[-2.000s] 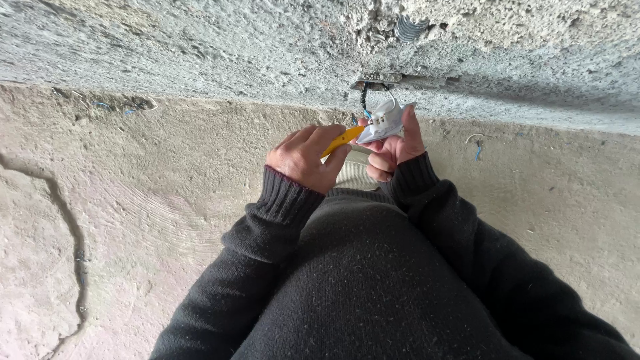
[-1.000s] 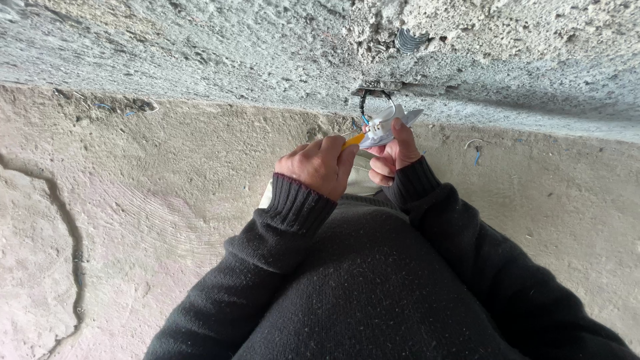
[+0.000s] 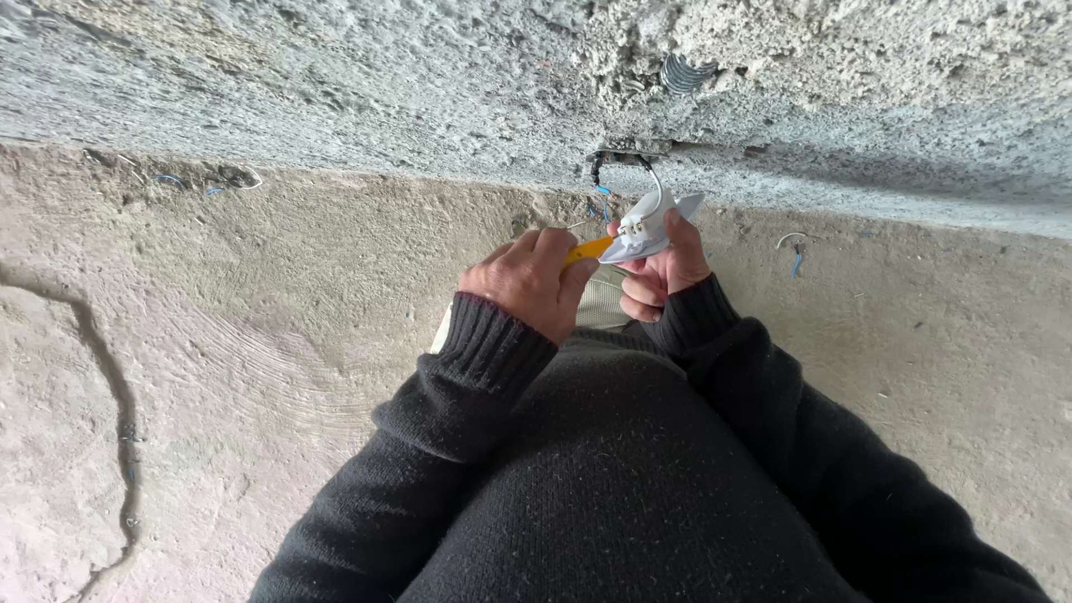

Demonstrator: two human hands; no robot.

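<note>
My left hand (image 3: 528, 276) grips a flat yellow-handled tool (image 3: 589, 249), probably a screwdriver, whose tip is at the metal terminals of a white plastic electrical fitting (image 3: 645, 219). My right hand (image 3: 672, 260) is palm up and holds this fitting, thumb on its right side and fingers partly hidden beneath. The fitting has a flat, pale plate that is tilted. A white cable (image 3: 657, 179) curves from a wall opening (image 3: 626, 157) to the fitting. A black-covered wire (image 3: 595, 170) with a blue part hangs beside it; its lower end is unclear.
A rough plastered wall (image 3: 377, 92) rises beyond my hands, with the end of a grey corrugated conduit (image 3: 687, 74) in it. Bits of blue and white wire (image 3: 796, 261) lie on the concrete floor (image 3: 276, 276). A crack (image 3: 121, 402) runs along the floor at left.
The white fitting has turned in my right hand, and its terminals now show more plainly. The yellow tool stays in my left hand, which has shifted slightly.
</note>
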